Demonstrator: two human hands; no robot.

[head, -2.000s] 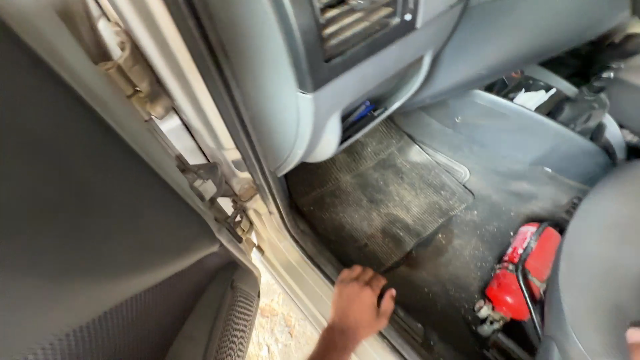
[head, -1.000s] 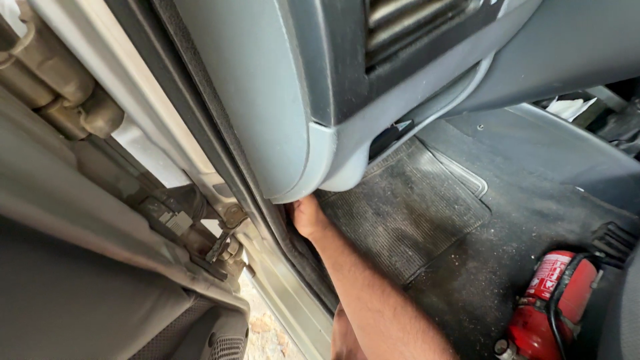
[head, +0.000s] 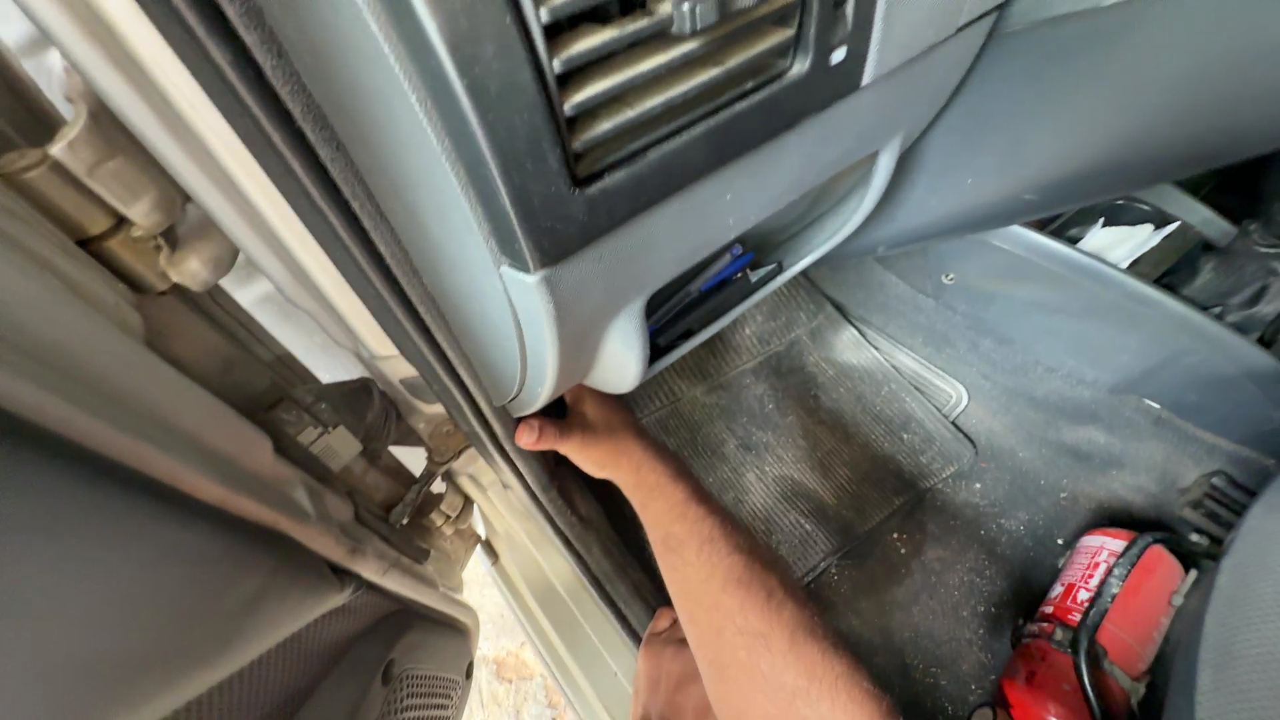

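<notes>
My right hand [head: 585,435] reaches in from the lower right, under the lower corner of the grey dashboard end panel [head: 530,340]. Its thumb shows beside the black door seal, and its fingers are hidden behind the panel; a small dark part shows near the hand. What it touches or holds there cannot be seen. At the bottom edge, below the right forearm, a part of my left hand [head: 668,665] shows close to the door sill [head: 540,580]. Its fingers are mostly out of view.
An open vehicle door [head: 200,560] and its hinge [head: 130,200] are at left. An air vent [head: 680,80] sits above a dashboard pocket [head: 770,290] holding a blue pen [head: 725,270]. A ribbed rubber mat [head: 800,430] covers the footwell; a red fire extinguisher [head: 1140,600] lies beside the seat [head: 1240,620].
My right hand has come into the footwell and under the panel's corner, where it stays. My left hand, over the sill two seconds ago, is now low at the bottom edge. The view has moved closer.
</notes>
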